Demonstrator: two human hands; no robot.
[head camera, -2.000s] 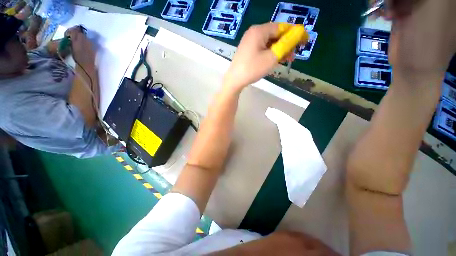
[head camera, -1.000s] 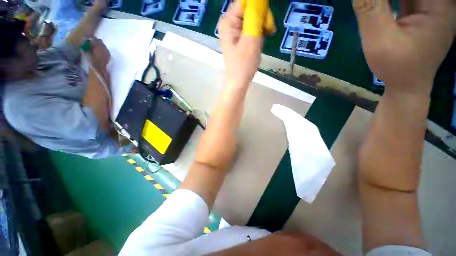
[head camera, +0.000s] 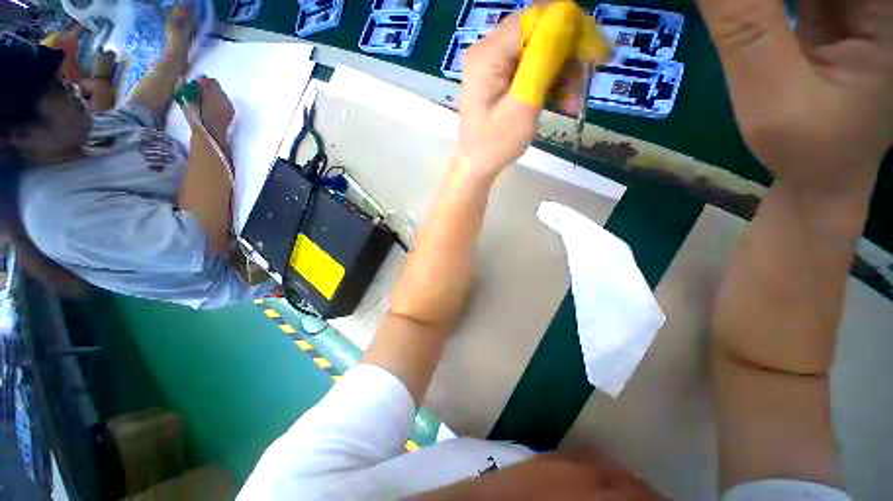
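Light-blue plastic cases with small black, white and silver parts inside lie open on the dark green belt at the top. My left hand, with yellow finger cots, is raised over the belt's near edge beside the cases. A thin greyish stick shows just below its fingers; whether the fingers hold it is unclear. My right hand is at the top right, its fingers cut off by the picture's edge, so what it holds is hidden.
A black box with a yellow label stands on the bench, with dark-handled pliers beside it. A tapering white sheet lies in front of me. Another worker sits at left, holding a green-gripped tool. The belt has a worn metal edge.
The view has shifted, so cases and bench appear further right. My left hand has come down from the top edge since one second ago. The neighbour's arm has moved.
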